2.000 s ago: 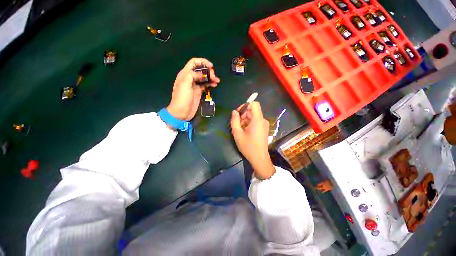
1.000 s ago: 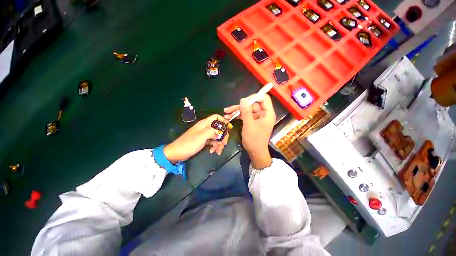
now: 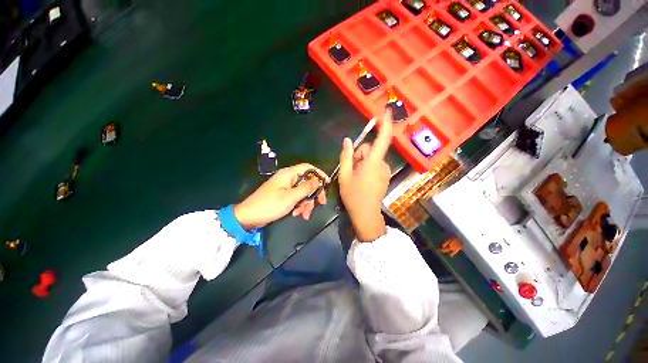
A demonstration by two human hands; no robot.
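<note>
My left hand [image 3: 283,193], with a blue band at the wrist, holds a dark squarish module [image 3: 310,183] between thumb and fingers near the bench's front edge. My right hand [image 3: 366,184] holds a slim pale stick [image 3: 364,135]. Its lower end meets the edge of the module, and its upper end points towards the tray. My right index finger is stretched out along the tray's near edge. Another module with a pale tail [image 3: 267,159] lies on the green bench just beyond my left hand. The fingers partly hide the held module.
A red tray [image 3: 455,85] with modules in some pockets stands at the upper right. A white press base [image 3: 490,213] with brown fixtures [image 3: 586,248] is at the right. A gold sheet [image 3: 426,190] lies between them. Several modules and a red piece [image 3: 44,283] lie at the left.
Over two seconds my left hand has come down and right with a module, and my hands have come together. In the last second, my right index finger has stretched out and the stick tilted steeper.
</note>
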